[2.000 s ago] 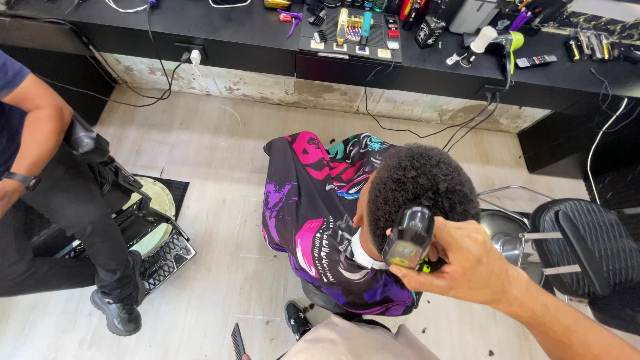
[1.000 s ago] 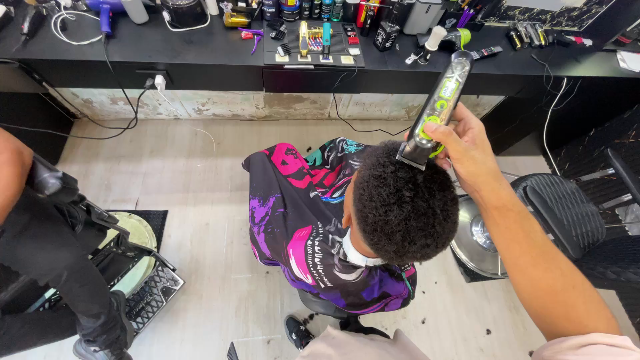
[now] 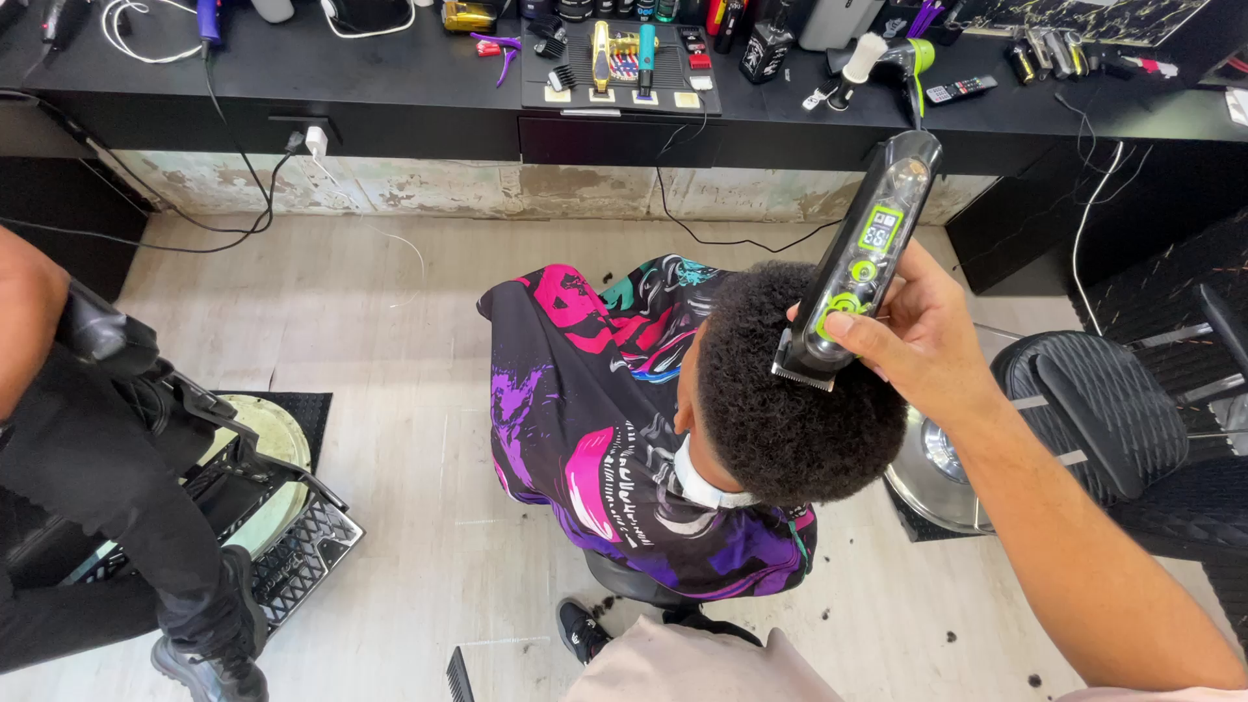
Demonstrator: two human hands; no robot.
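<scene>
My right hand (image 3: 916, 336) grips a black cordless hair clipper (image 3: 858, 263) with green trim and a lit display. The clipper's toothed blade rests at the dark curly hair (image 3: 770, 400) of a seated person. That person wears a black barber cape (image 3: 565, 390) with pink, purple and teal print and a white neck strip (image 3: 702, 483). A black comb (image 3: 458, 676) shows partly at the bottom edge; whatever holds it is outside the view. My left hand is not visible.
Clippers and guards lie on a mat (image 3: 536, 83) on the black counter (image 3: 409, 107), beside a neck brush (image 3: 860, 66) and hair dryer (image 3: 902, 63). Another person (image 3: 97, 468) sits at left by a metal footrest (image 3: 312, 556). A black barber chair (image 3: 1092, 419) stands at right.
Two seconds ago my right hand held the clipper low at the back of the head; now it is over the top. The clipper has turned so its body points up toward the counter.
</scene>
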